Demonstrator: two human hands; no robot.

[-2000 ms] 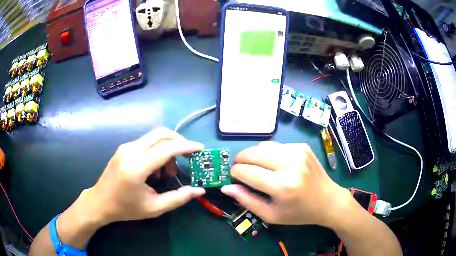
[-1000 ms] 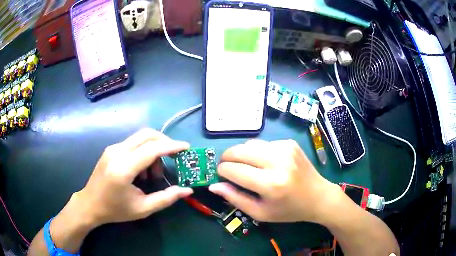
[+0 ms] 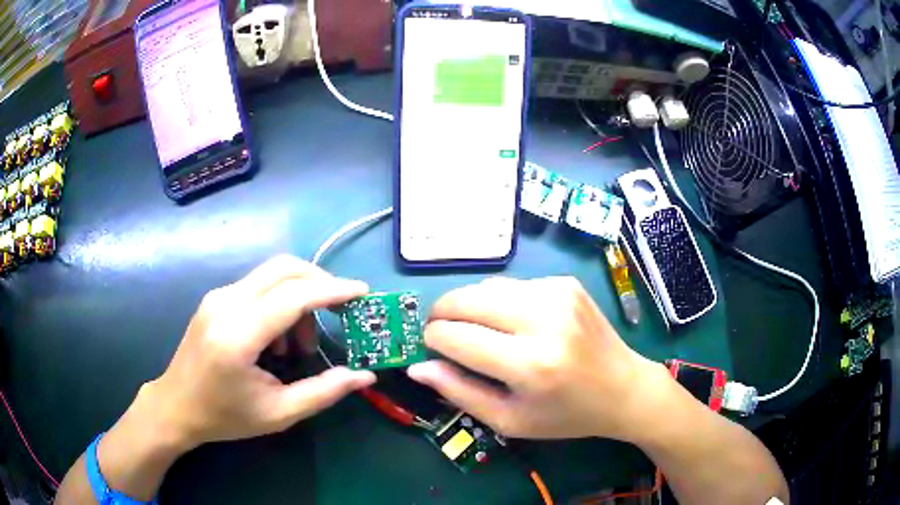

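A green circuit board (image 3: pixel 383 330), its side with tiny parts facing up, is held above the mat between both hands. My left hand (image 3: pixel 266 345) grips its left edge with thumb and fingers. My right hand (image 3: pixel 523 355) holds its right edge; those fingertips partly cover the edge. Just below, a small dark board with a yellow block (image 3: pixel 458 441) lies at a red clip (image 3: pixel 388 404). A large phone (image 3: pixel 460 138) with a white screen and green block lies beyond the hands. A second phone (image 3: pixel 193 97) with a pinkish page lies at the upper left.
Rows of boards with yellow transformers (image 3: pixel 32 184) lie at the left. A dark red box (image 3: pixel 109 69) stands behind. Small green-and-white boards (image 3: pixel 595 210), a silver and black device (image 3: pixel 671 252), a fan (image 3: pixel 725 141) and a red module (image 3: pixel 698 383) with a white cable are at the right.
The whole view has shifted, so the bench things appear further left. Both hands keep the same grip on the green board, which shows the same side.
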